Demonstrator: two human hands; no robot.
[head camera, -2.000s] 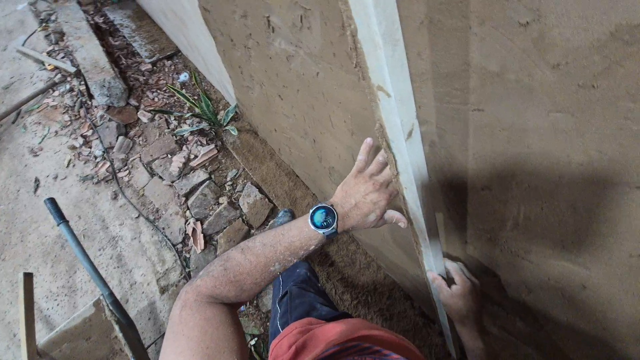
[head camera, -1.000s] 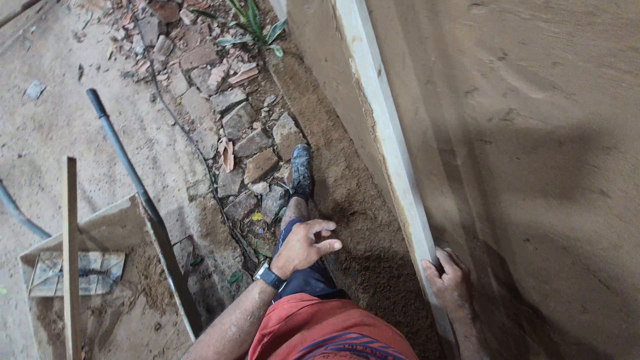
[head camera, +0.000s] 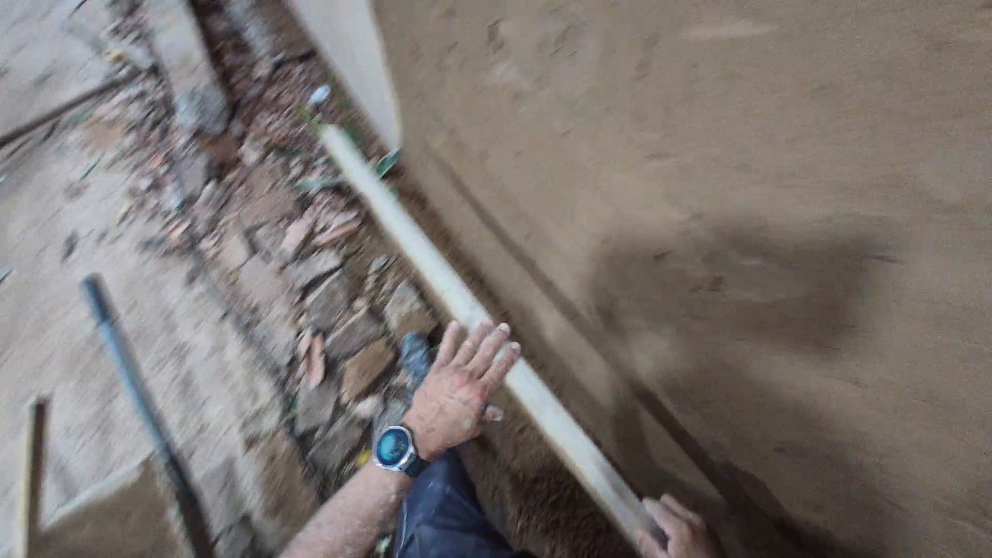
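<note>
A long, pale straightedge bar (head camera: 418, 252) slants from the upper left to the lower right, just in front of the brown plastered wall (head camera: 697, 155). My left hand (head camera: 457, 387), with a watch on its wrist, lies against the bar near its middle, palm toward it and fingers spread. At the bottom, my right hand (head camera: 674, 531) grips the near end of the bar. The bar's shadow falls on the wall beside it. The picture is blurred by motion.
Broken bricks and rubble (head camera: 333, 318) lie along the foot of the wall, with a green plant (head camera: 387, 163) behind the bar. At lower left are a tray of mortar (head camera: 116, 511), a blue-grey tubular handle (head camera: 136, 380) and a wooden strip (head camera: 32, 473).
The bar was along the wall in the earlier frames and now slants out over the rubble. My left hand was off the bar one second ago and now touches it. The view has shifted.
</note>
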